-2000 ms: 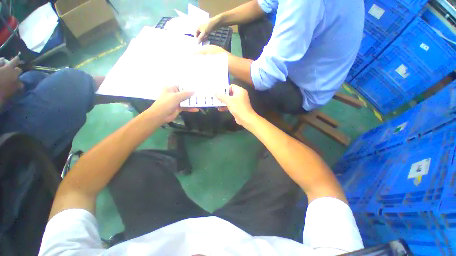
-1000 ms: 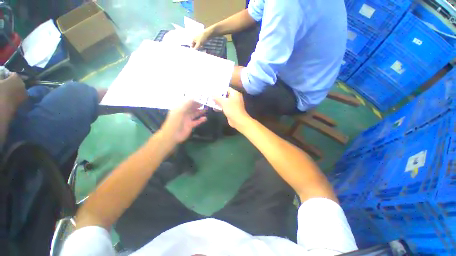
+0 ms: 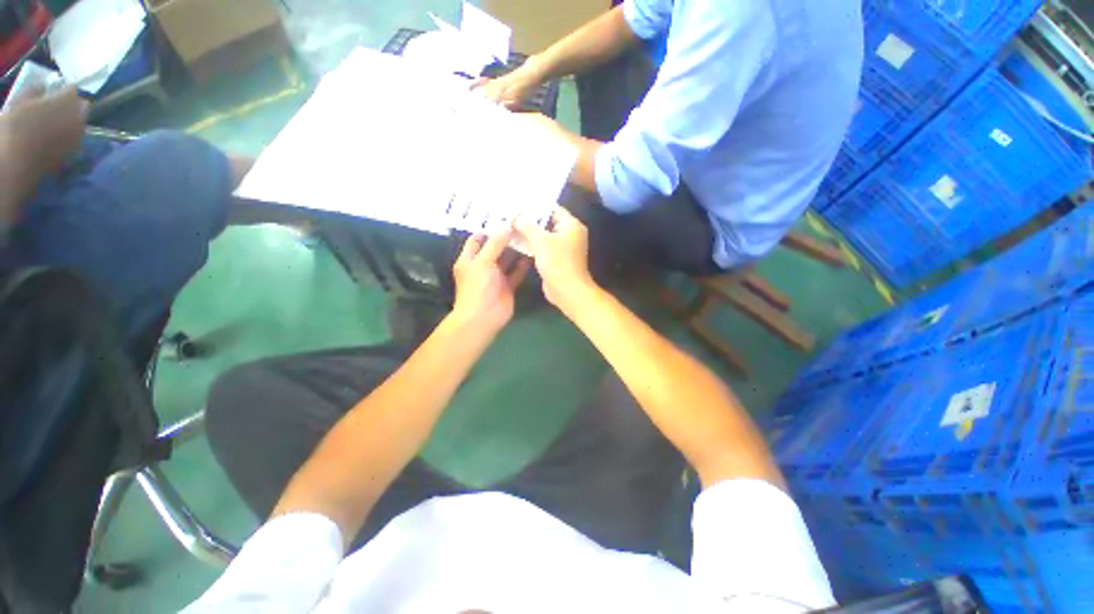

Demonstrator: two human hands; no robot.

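A broad white printed sheet [image 3: 384,150] lies over the black crate [image 3: 414,270], with small dark marks along its near right edge. My left hand [image 3: 486,278] and my right hand [image 3: 558,254] are close together at that edge. Their fingertips pinch a small white piece [image 3: 518,238] between them. The piece is overexposed, and I cannot tell whether it is separate from the sheet.
A person in a light blue shirt [image 3: 744,108] sits ahead at the right, one hand on the papers. Blue crates [image 3: 924,408] stand at the right. Another person's jeans knee [image 3: 150,198] is at the left, near chrome chair legs [image 3: 180,516]. A cardboard carton [image 3: 222,36] stands behind.
My left hand was apart from the paper and blurred one second ago; it has moved right to meet my right hand at the edge. Two seconds ago both hands held the marked edge, farther apart.
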